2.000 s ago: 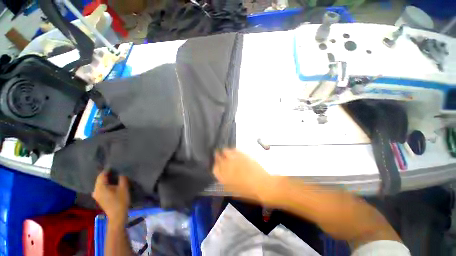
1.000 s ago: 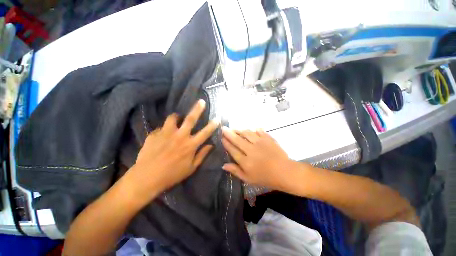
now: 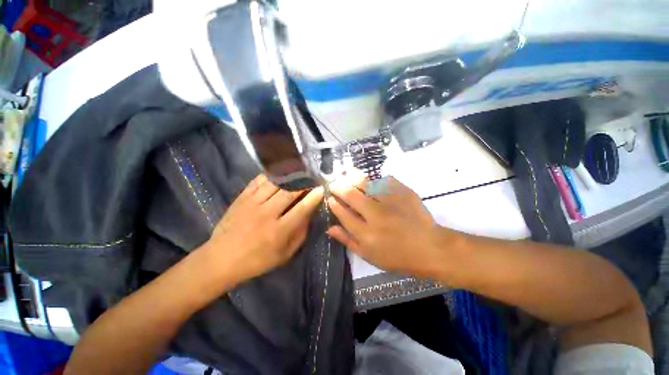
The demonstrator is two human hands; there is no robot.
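A dark grey garment with pale stitch lines lies heaped on the white table left of the needle area and hangs over the front edge. My left hand lies flat on it, fingertips near the presser foot area. My right hand lies just right of it, fingertips close to my left fingertips at the garment's stitched edge. The white sewing machine head with a blue stripe is above my hands. Its shiny curved guard hides the needle and part of the cloth.
Right of my hands a dark stitched strip lies on the table to its front edge. Beside it are pink and blue sticks, a black oval object and a green item. A red stool stands at the far left.
The view has moved closer to the machine head, and the shiny guard now covers the needle area. Both hands stay on the garment; their fingertips are now by the foot area.
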